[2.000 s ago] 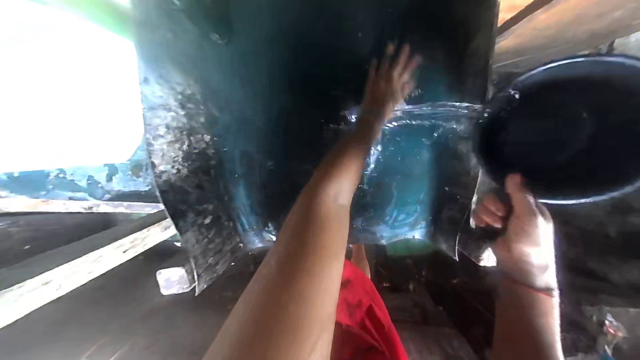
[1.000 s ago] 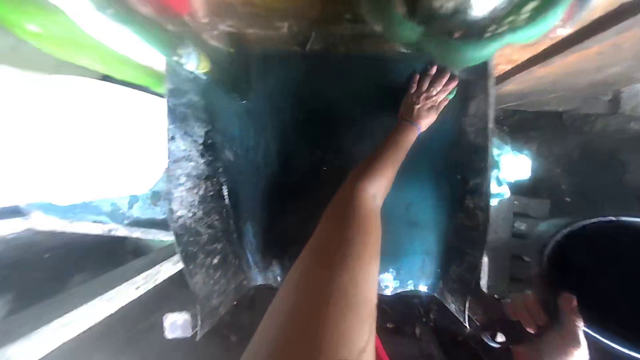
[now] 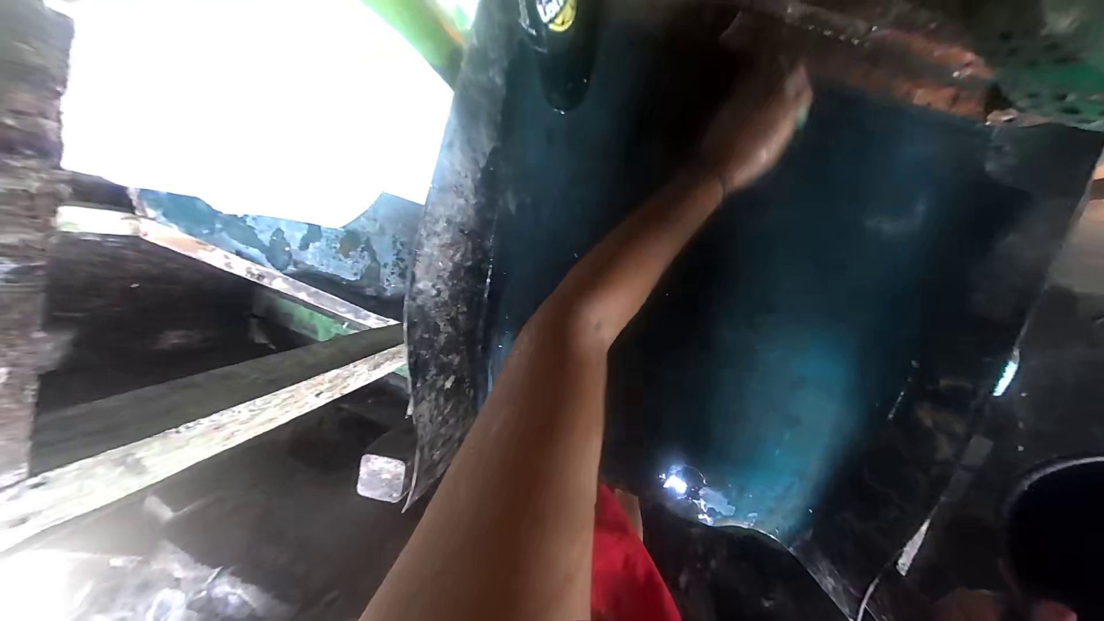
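My left hand (image 3: 763, 121), blurred, is at the upper middle of a wet, dark teal sheet (image 3: 793, 379) with a raised, worn left edge. The arm reaches across the sheet from below. A bit of green shows by the fingers; whether they are apart is unclear. In the lower right corner my right hand (image 3: 975, 604) is dim and partly cut off, its fingers at the lower side of a round black basin (image 3: 1061, 535). The basin's inside is too dark to read. Near the sheet's top left lies a dark object (image 3: 565, 73) bearing a yellow and white label.
Pale wooden beams (image 3: 216, 423) run along the left, beside a rough post (image 3: 26, 216). A squared beam end (image 3: 382, 477) stands by the sheet's left edge. Rusty, green-stained material (image 3: 940, 65) borders the top. Red cloth (image 3: 625, 561) shows below my arm.
My left hand, spread on the sheet before, is now blurred at its upper part. The basin and right hand sit lower in view than two seconds ago. The view has swung considerably.
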